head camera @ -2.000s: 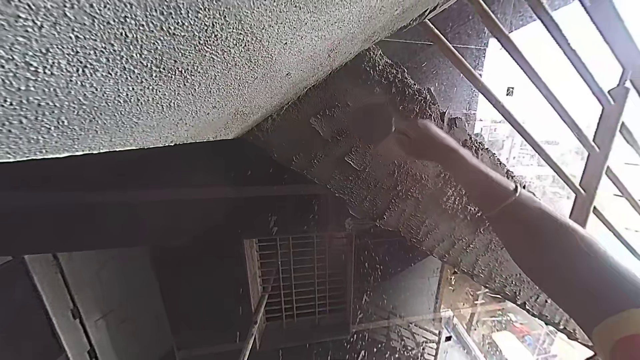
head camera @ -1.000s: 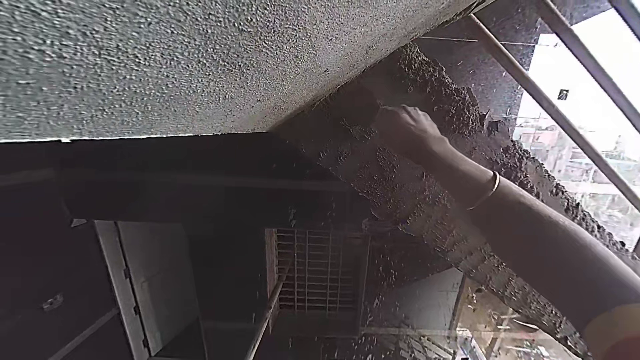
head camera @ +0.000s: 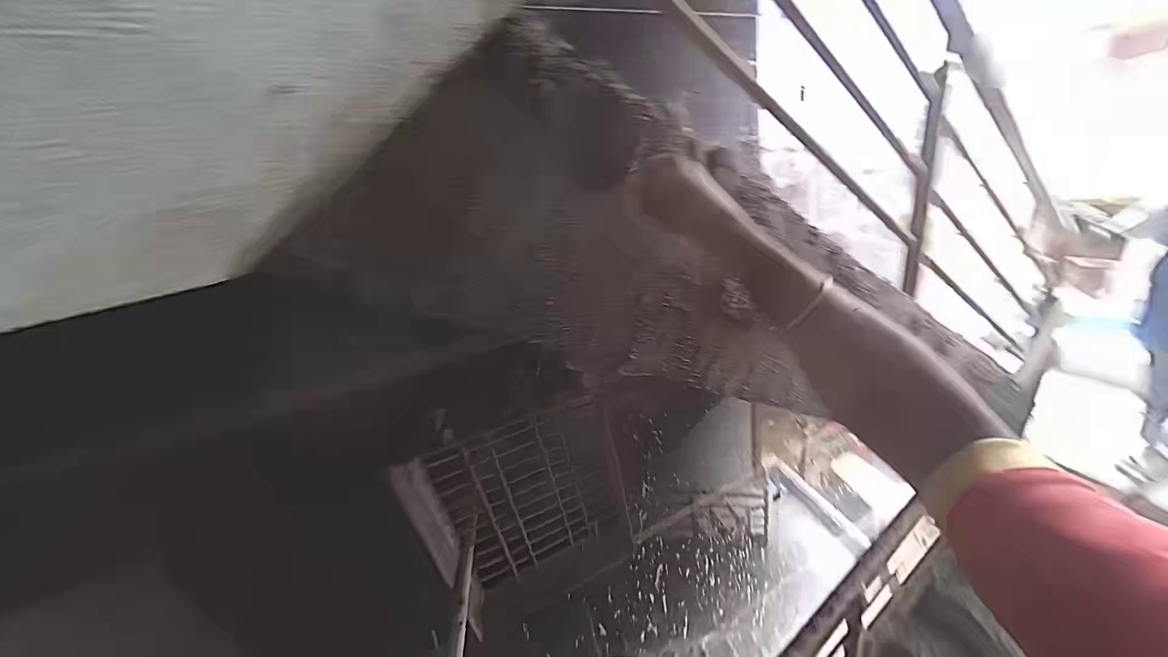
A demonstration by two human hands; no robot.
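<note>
My right hand (head camera: 671,187) reaches in from the right, with a thin band at the wrist and a red sleeve with a yellow cuff. It is closed around a dark, rounded tool (head camera: 602,137), blurred and pressed against the wet, rough mortar (head camera: 584,265) on the sloping underside. The tool's exact kind cannot be told. Ridges and lumps of mortar lie along the right edge, beside my fingers. Small bits of mortar (head camera: 693,584) fall through the air below. My left hand is out of view.
A pale textured surface (head camera: 182,137) slopes overhead at the left. Metal railing bars (head camera: 926,182) cross the bright right side. Below are a barred window grille (head camera: 520,493) and an upright pole (head camera: 464,584). At the far right edge is part of a person in blue (head camera: 1154,319).
My right hand has moved with the tool toward the rough right edge of the mortar. The view has tilted and shifted, showing more railing and the red sleeve.
</note>
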